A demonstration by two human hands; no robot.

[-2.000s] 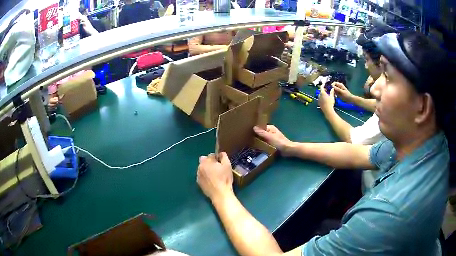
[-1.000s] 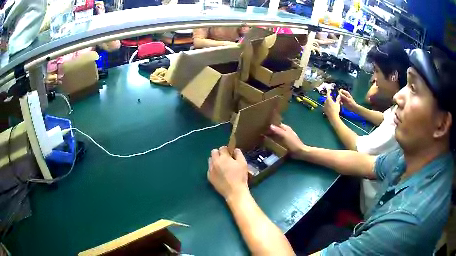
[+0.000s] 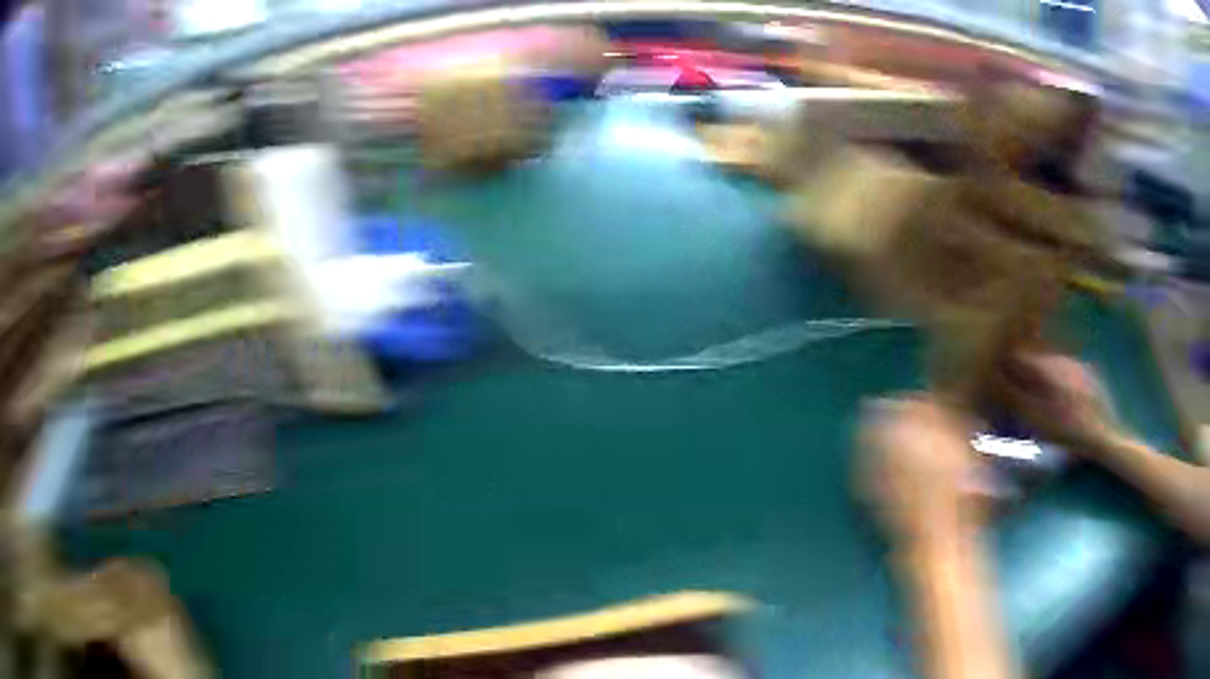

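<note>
The frame is strongly blurred. An open brown carton (image 3: pixel 557 631) lies nearest me, cut off by the bottom edge; its light upper rim and dark inside show. A pale pinkish patch at the bottom edge, in front of the carton's dark inside, may be part of my right hand; its fingers and any grip are hidden. My left hand is not in view. What the carton holds cannot be made out.
Another person's two hands (image 3: pixel 922 458) hold an open box at the right. Stacked cartons (image 3: pixel 989 246) stand behind it. A white cord (image 3: pixel 650 365) crosses the green bench (image 3: pixel 531 478) to a blue bin (image 3: pixel 418 299). A yellow-and-grey case (image 3: pixel 193 299) is at the left.
The view has swung left, so bench items appear further right and the other person's head is out of frame. The near carton appears further right. The picture is now blurred.
</note>
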